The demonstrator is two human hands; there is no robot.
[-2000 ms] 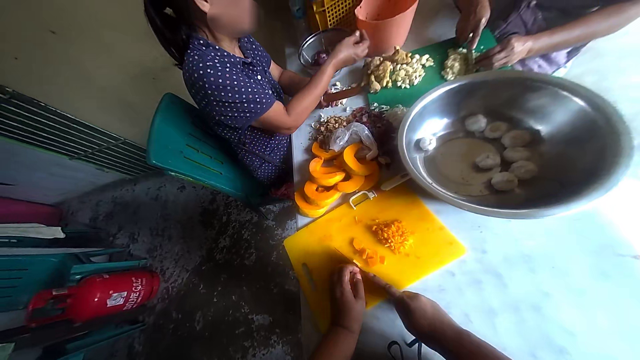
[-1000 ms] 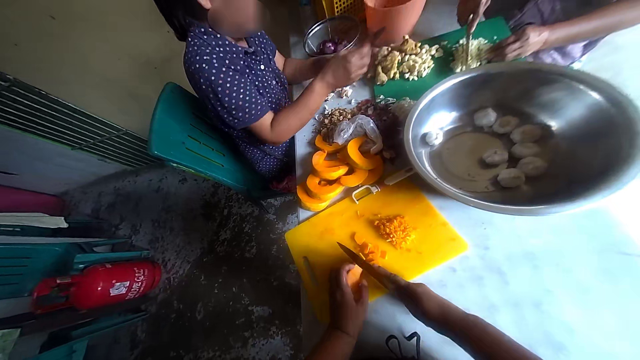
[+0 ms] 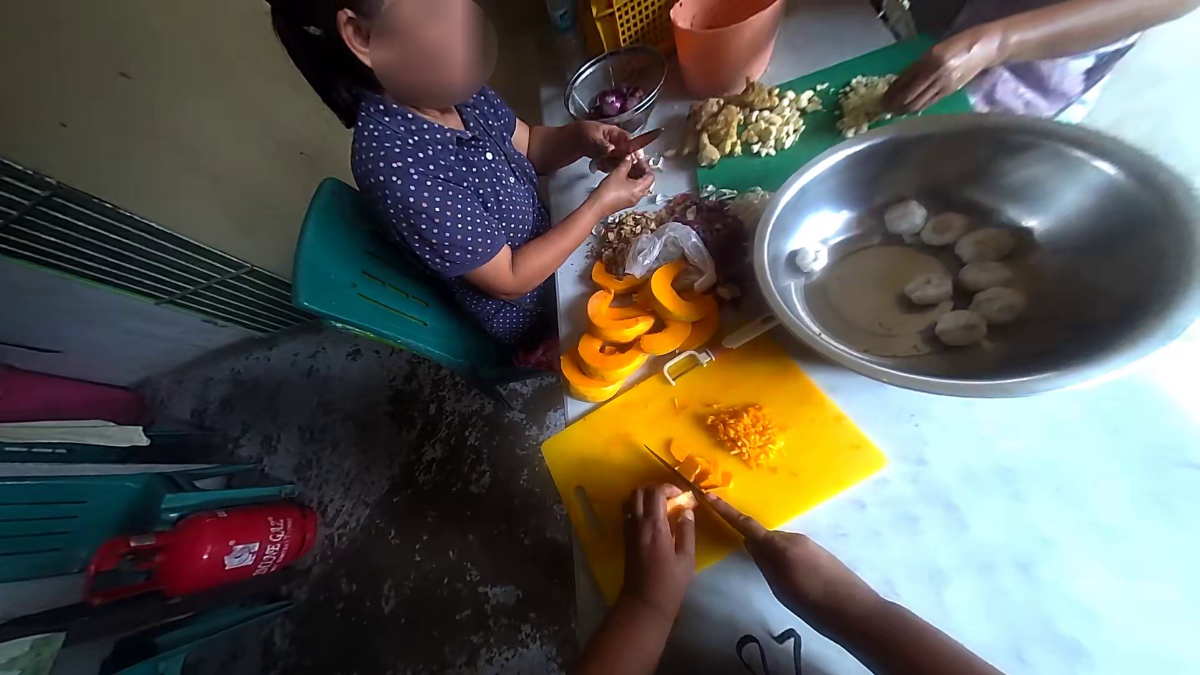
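My left hand (image 3: 659, 544) holds a piece of squash (image 3: 682, 502) against the yellow cutting board (image 3: 825, 459). In my right hand (image 3: 783, 558) is a knife (image 3: 677, 472), its blade lying across the squash piece and pointing up and left. Thin orange slices (image 3: 701, 472) lie beside the blade, and a pile of finely chopped squash (image 3: 746, 434) is just beyond them. Curved squash wedges (image 3: 609, 361) are heaped past the board's far left edge. A peeler (image 3: 689, 364) rests at that edge, near the wedges.
A large steel basin (image 3: 975, 380) with several pale round pieces stands at the right. Across the table, a person holds a knife (image 3: 645, 140); another person's hand is at chopped pieces on a green board (image 3: 806, 155). A red gas cylinder (image 3: 234, 544) is on the left.
The blade in my right hand has come down from its raised position a second ago onto the squash piece. The far-right person's visible hand is now over the chopped pile.
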